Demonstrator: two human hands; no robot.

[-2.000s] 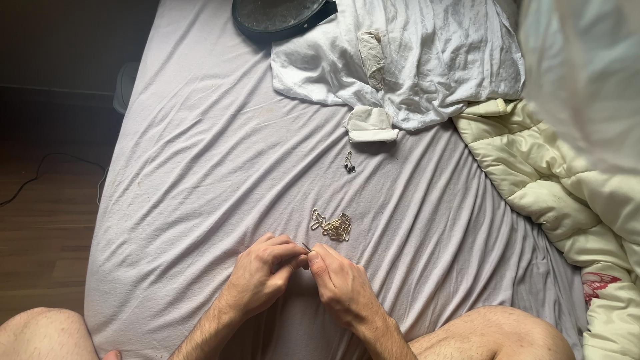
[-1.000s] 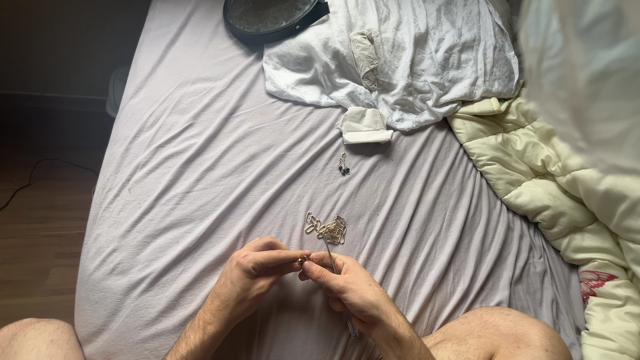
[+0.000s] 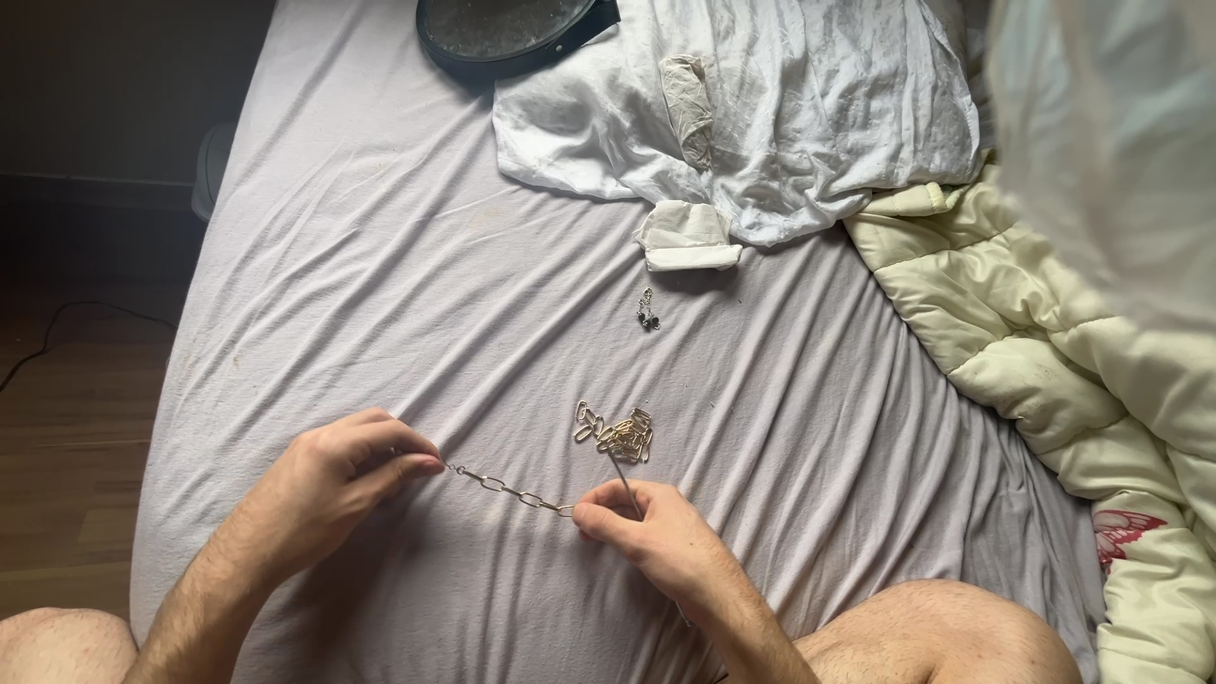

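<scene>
Between my two hands hangs a short metal link chain [image 3: 506, 489], slightly slack, over the sheet. My left hand [image 3: 380, 456] pinches its left end, near some small rings, between thumb and fingertips. Thumb and forefinger of my right hand [image 3: 632, 522] grip the right end. A thin metal rod-like tool [image 3: 622, 480] also rests in my right hand, its tip pointing up; its kind cannot be told. Just above that hand lies a small heap of gold-coloured chain links [image 3: 622, 435]. Higher up lies a small silver chain piece with dark beads [image 3: 648, 318].
Wrinkled lilac sheet [image 3: 313, 313] covers the bed. At the top are a dark-rimmed round object [image 3: 508, 28], a white cloth [image 3: 807, 114] and a small whitish fabric pouch or folded cloth [image 3: 692, 237]. A pale green quilt [image 3: 1026, 361] lies at right.
My hands were close together and have moved apart, the left one leftward, with the chain now stretched between them. The heap of links has stayed on the sheet.
</scene>
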